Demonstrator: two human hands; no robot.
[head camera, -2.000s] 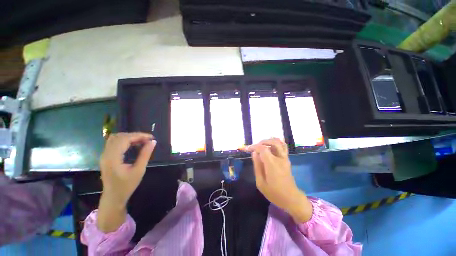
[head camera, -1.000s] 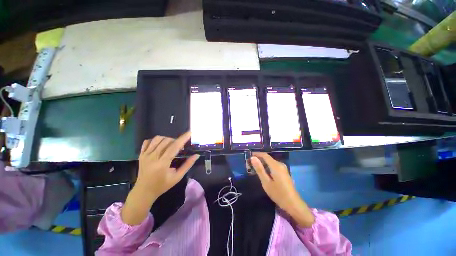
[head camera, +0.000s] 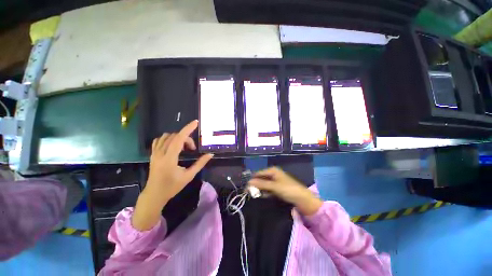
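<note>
A black phone tray (head camera: 167, 64) holds several upright lit smartphones, including the leftmost phone (head camera: 217, 108) and the one beside it (head camera: 261, 110); both show a dark bar low on a white screen. The leftmost slot holds no phone. My left hand (head camera: 172, 164) is open at the tray's front edge, index finger and thumb near the leftmost phone's lower corner. My right hand (head camera: 278, 186) is blurred below the tray, fingers closed on a small metallic and white piece, seemingly a USB test plug (head camera: 253, 191). It is beside the looped white earphone cable (head camera: 236, 204).
A white power strip (head camera: 31, 97) and a small yellow metal item (head camera: 125, 114) lie left. A white board (head camera: 162, 38) is behind the tray. Stacked trays with dark phones (head camera: 443, 89) stand right. Another person's sleeve (head camera: 32, 215) is at lower left.
The metallic plugs projecting below the two leftmost phones are gone from there. My right hand has moved down and left to the cable. A dark bar now shows on the leftmost phone's screen.
</note>
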